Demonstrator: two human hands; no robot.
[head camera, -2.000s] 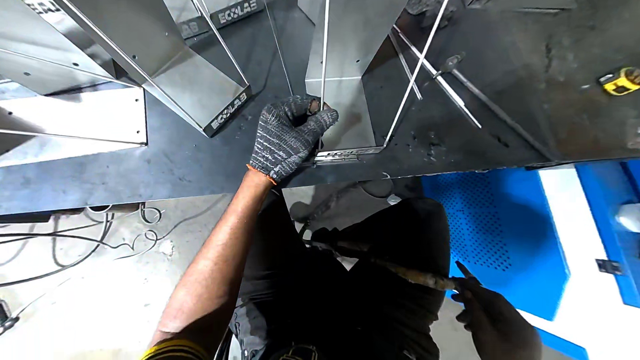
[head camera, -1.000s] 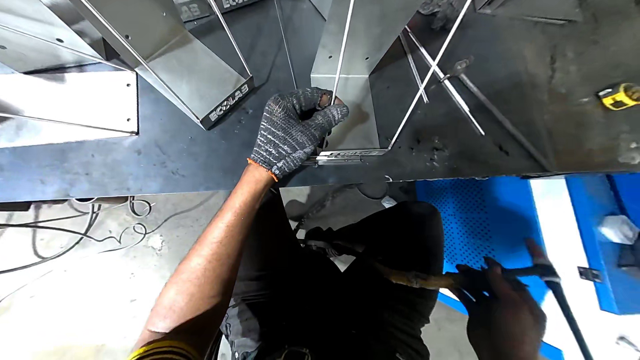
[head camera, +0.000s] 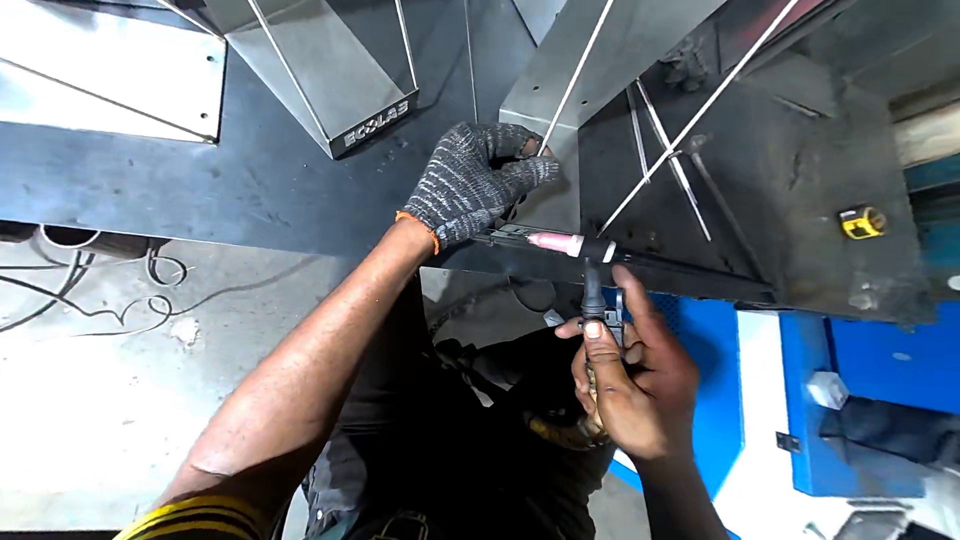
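Observation:
My left hand (head camera: 484, 180), in a grey knit glove with open fingertips, pinches a thin metal rod (head camera: 576, 75) that slants up from a bent sheet-metal piece (head camera: 551, 176). My bare right hand (head camera: 630, 367) grips a TIG welding torch (head camera: 592, 292) by its handle, below the table edge. The torch's pink ceramic nozzle (head camera: 555, 242) points left, close to the piece's front edge, just below my gloved hand. Whether it touches cannot be told. A second thin rod (head camera: 697, 116) slants up from the right front corner of the piece.
On the dark metal table (head camera: 300, 195), similar sheet-metal parts (head camera: 322, 67) stand at the left. Loose rods (head camera: 679, 176) and a yellow tape measure (head camera: 862, 223) lie at the right. Cables (head camera: 82, 292) run over the floor. A blue and white cabinet (head camera: 802, 420) stands lower right.
My right hand has moved up and left from the lower right, bringing the torch to the table edge. My left hand still holds the rod. The view has moved closer to the table.

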